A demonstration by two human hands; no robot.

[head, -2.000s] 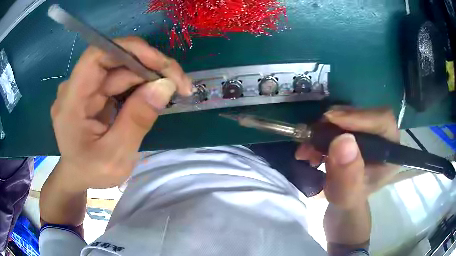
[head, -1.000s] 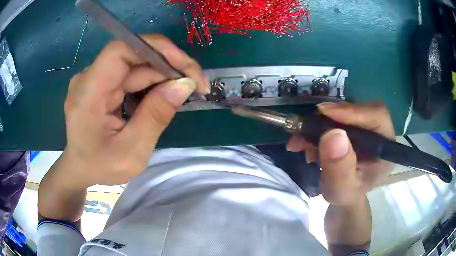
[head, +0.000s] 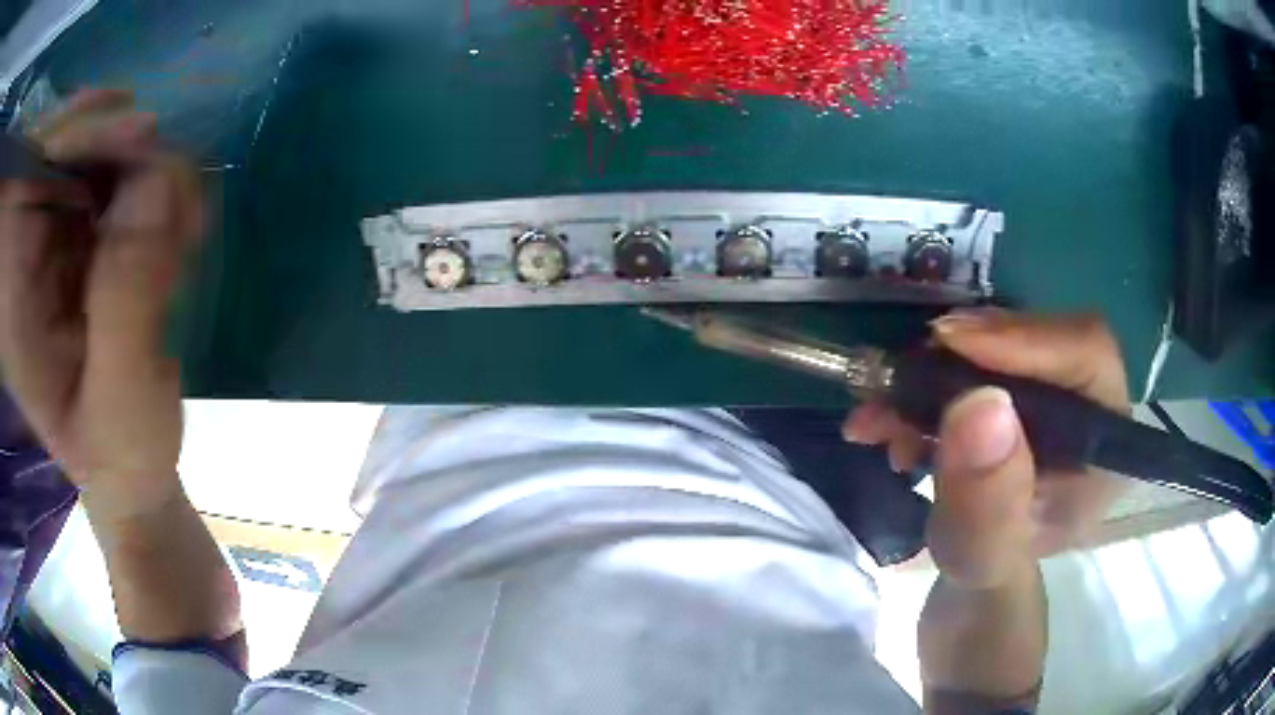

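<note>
A narrow silver-grey strip panel (head: 685, 289) lies across the green bench, with a row of several round components; the two at its left end have pale centres. My right hand (head: 1000, 419) holds the black-handled soldering iron (head: 797, 351). Its thin tip is just below the strip's front edge, near the middle. My left hand (head: 98, 279) is blurred at the far left, away from the strip. It holds the tweezers (head: 39, 165), seen only as a dark blurred bar cut off by the picture's edge. Their tips are not visible.
A heap of short red wires (head: 741, 49) lies beyond the strip. A thin silvery strand (head: 266, 105) lies at the upper left. A black stand (head: 1214, 238) with silvery bits is at the right. The bench's front edge runs below the strip.
My left hand has moved away from the strip to the far left with the tweezers, uncovering the strip's left end. The iron tip has drawn slightly back from the strip.
</note>
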